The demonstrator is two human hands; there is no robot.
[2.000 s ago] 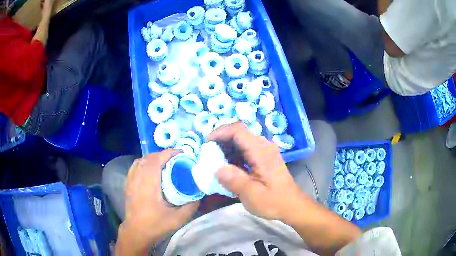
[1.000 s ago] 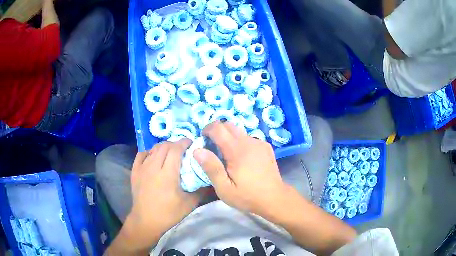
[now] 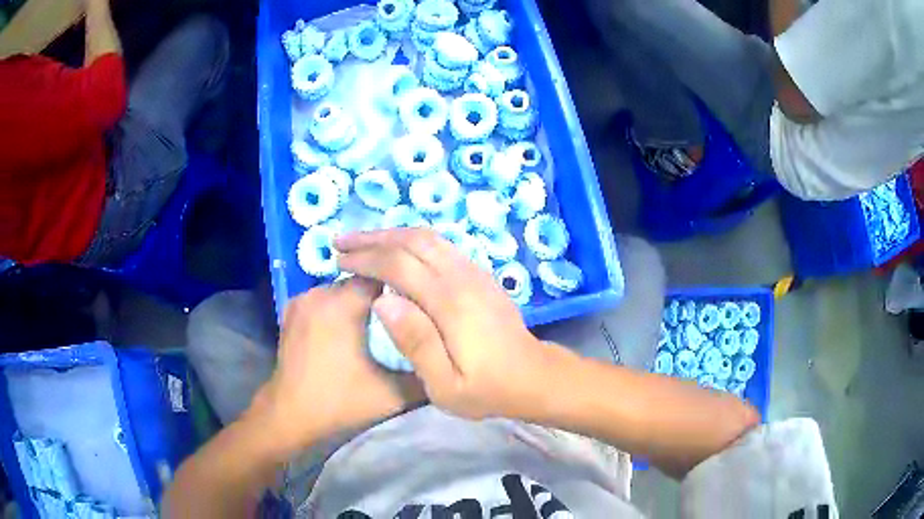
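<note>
A pale blue-white assembly is held over the lap between both hands, and only a small part of it shows. My left hand is wrapped around it from the left. My right hand lies over its top and right side, fingers reaching across my left hand. The join between housing and ridged part is hidden by the hands. In front, a large blue tote holds many ridged round parts with centre holes, on a white liner.
A blue bin of ridged parts stands at right, partly behind my right forearm. A blue tote with housings is at lower left. A person in red sits left, another in a white sleeve right, on blue stools.
The ridged part has gone from beside the housing's open end to against it. My right hand has since turned and slid left over the top, covering more of the piece.
</note>
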